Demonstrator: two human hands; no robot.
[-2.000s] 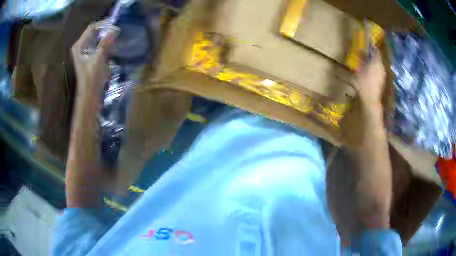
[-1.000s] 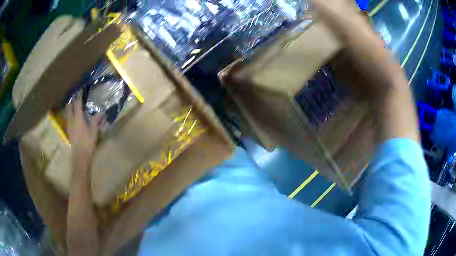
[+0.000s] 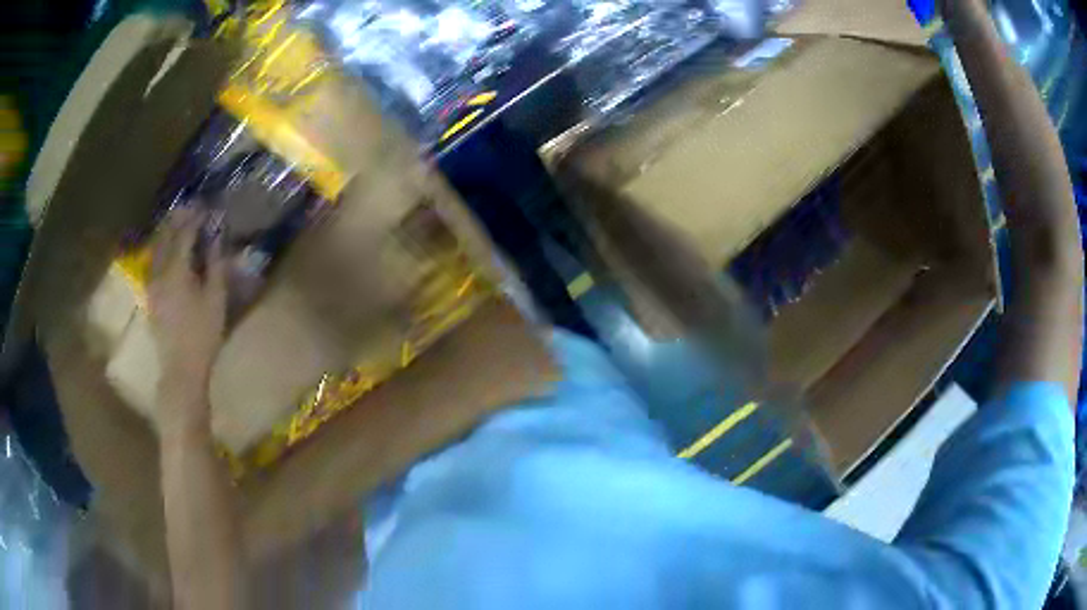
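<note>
The open carton (image 3: 417, 417) stands at the left, tilted in view. In it lies a yellow box (image 3: 280, 137) with yellow walls and shiny dark and clear bagged parts (image 3: 268, 197) inside. My left hand (image 3: 185, 256) reaches into the yellow box, fingers on or beside the bagged parts; blur hides whether it grips any. Yellow scraps (image 3: 322, 405) lie along the carton's near side. My right forearm stretches up along the right side; the hand is cut off by the top edge.
A second open carton (image 3: 739, 155) at the right holds thin dark bagged items (image 3: 793, 256) in rows. Silvery clear bagged parts (image 3: 429, 48) lie on the table beyond the cartons. Yellow lines (image 3: 721, 429) mark the green floor between the cartons.
My right arm has reached further up and right, taking the hand out of view. The right carton shows wider, with a flap at the top. My left hand stays in the yellow box.
</note>
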